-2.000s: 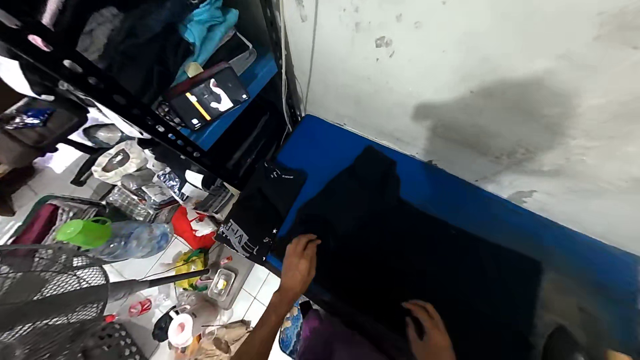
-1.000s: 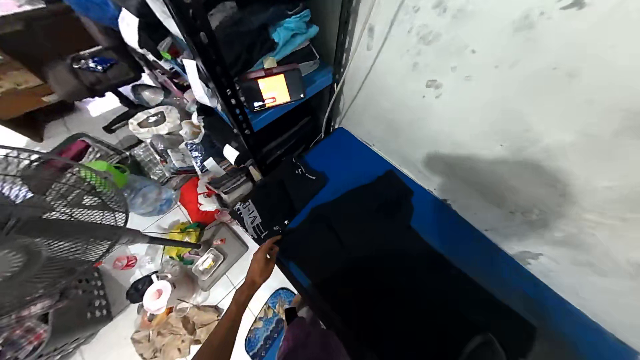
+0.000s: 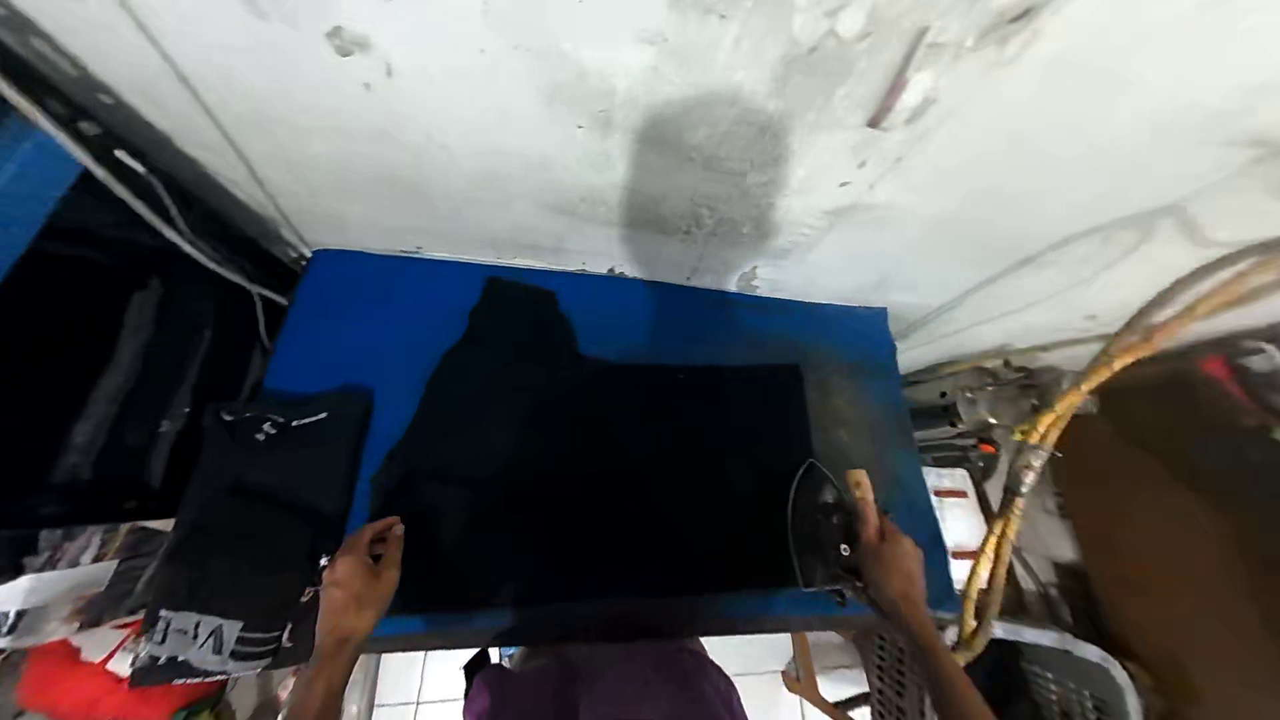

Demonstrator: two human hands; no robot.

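A black T-shirt (image 3: 600, 470) lies spread on the blue cloth cover (image 3: 400, 300) of a table against the wall. My right hand (image 3: 890, 565) grips the handle of a clothes iron (image 3: 825, 530) at the shirt's lower right edge. At the shirt's left edge is my left hand (image 3: 360, 580), its fingers curled near the thumb; whether it pinches the fabric is hard to tell. Left of that hand lies a folded black shirt (image 3: 270, 500) with pale printing, partly over the table's left end.
A dark shelf rack (image 3: 120, 350) stands at the left. A thick wrapped cable (image 3: 1040, 440) hangs at the right, above a grey plastic basket (image 3: 1070, 670) on the floor. The stained white wall (image 3: 560, 130) rises behind the table.
The view has swung to the right. My right hand now holds the iron; two seconds ago it rested on the black shirt without it. My left hand remains near the shirt's left edge.
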